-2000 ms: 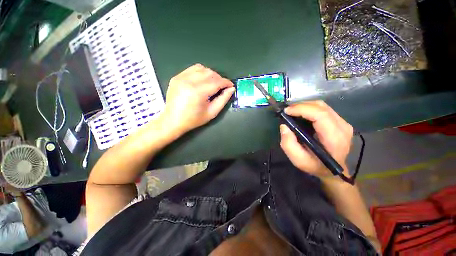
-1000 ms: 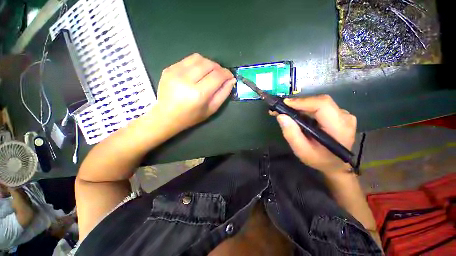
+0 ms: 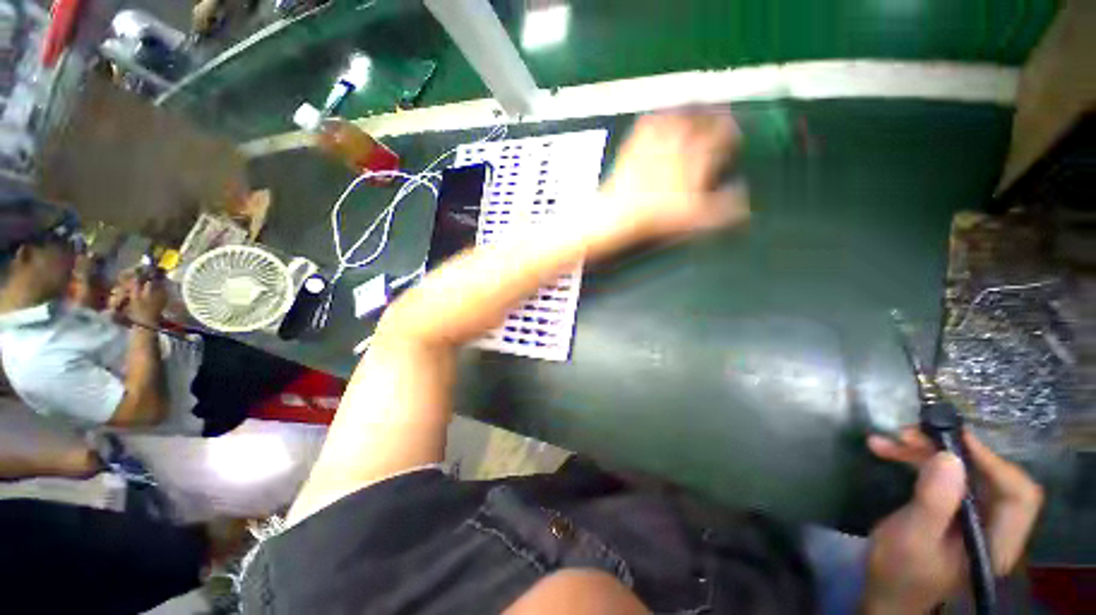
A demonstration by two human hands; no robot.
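My left hand (image 3: pixel 679 168) is blurred and reaches to the far side of the dark green bench, near the pale rail. A faint green and reddish blur (image 3: pixel 793 126) lies just right of it; I cannot tell if it is the circuit board or if my hand touches it. My right hand (image 3: pixel 955 511) holds the black soldering iron (image 3: pixel 943 421) at the lower right. Its thin tip points up and away, left of the solder-covered pad (image 3: pixel 1004 360). No circuit board shows clearly.
The white component tray (image 3: pixel 541 192) lies left, partly behind my left forearm, with a black smartphone (image 3: pixel 458 216) on it. White cable (image 3: pixel 343 228), charger (image 3: pixel 371 296) and small fan (image 3: pixel 237 288) are farther left. The pale rail (image 3: pixel 769 90) borders the green conveyor. A person (image 3: pixel 72 348) sits at left.
The view has swung left and up. My left hand has left the spot before me and reached toward the rail. The iron has moved right, beside the pad. The board is no longer clearly seen.
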